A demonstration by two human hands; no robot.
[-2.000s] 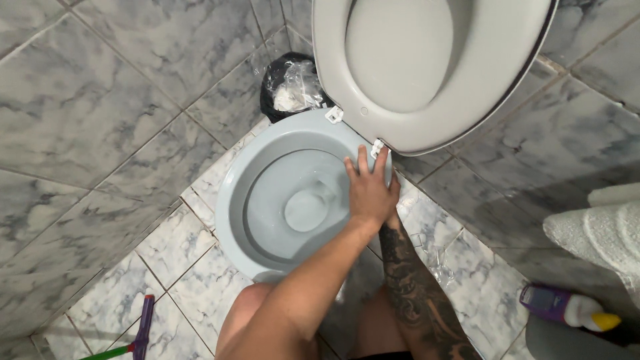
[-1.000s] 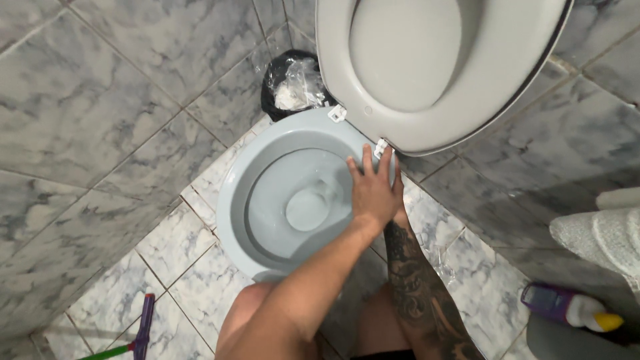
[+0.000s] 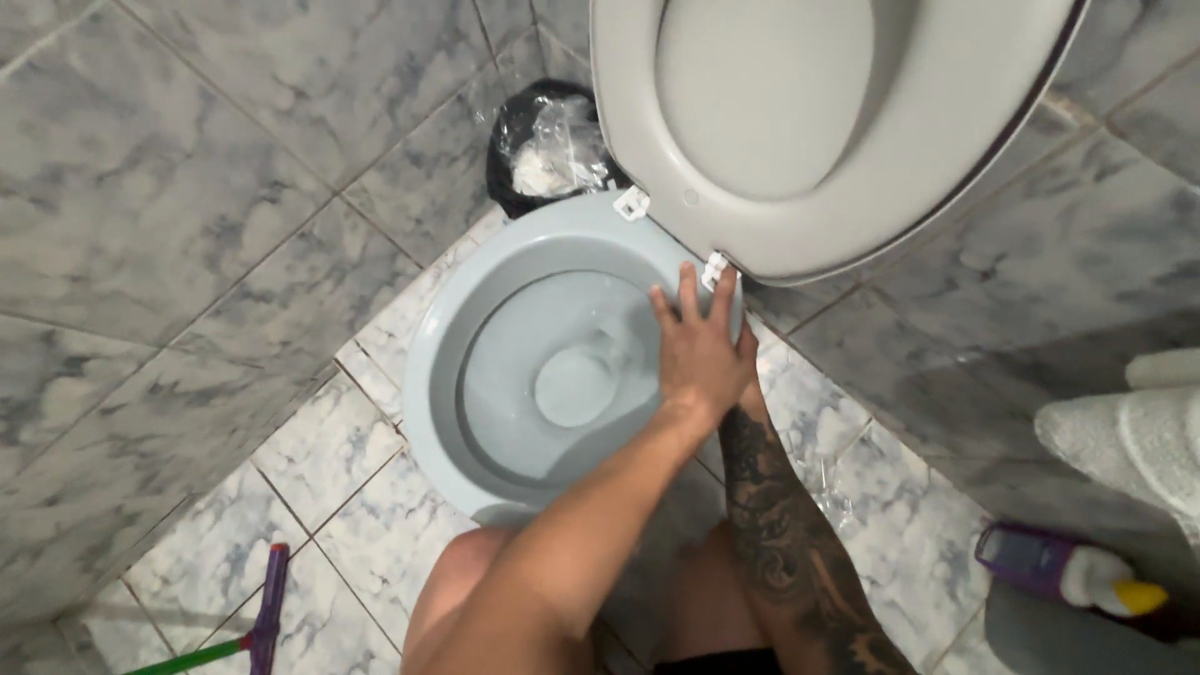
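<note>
A light blue-grey toilet bowl (image 3: 436, 375) stands below me, with its pale seat (image 3: 900, 216) and lid (image 3: 764, 94) raised beyond it. White plastic hinges, one at the left (image 3: 632, 203) and one at the right (image 3: 717, 270), sit at the seat's back edge. My left hand (image 3: 703, 347) lies spread over the bowl's right rear rim, a fingertip at the right hinge. My tattooed right arm reaches to the outer side of that rim; my right hand (image 3: 747, 361) is mostly hidden beneath the left, so its grip cannot be seen.
A bin with a black bag (image 3: 506, 155) and clear plastic stands behind the bowl. Marbled tile walls close in on both sides. At lower left lies a purple squeegee head (image 3: 270, 600) on a green handle. A purple bottle (image 3: 1027, 562) and white towels (image 3: 1116, 436) are at right.
</note>
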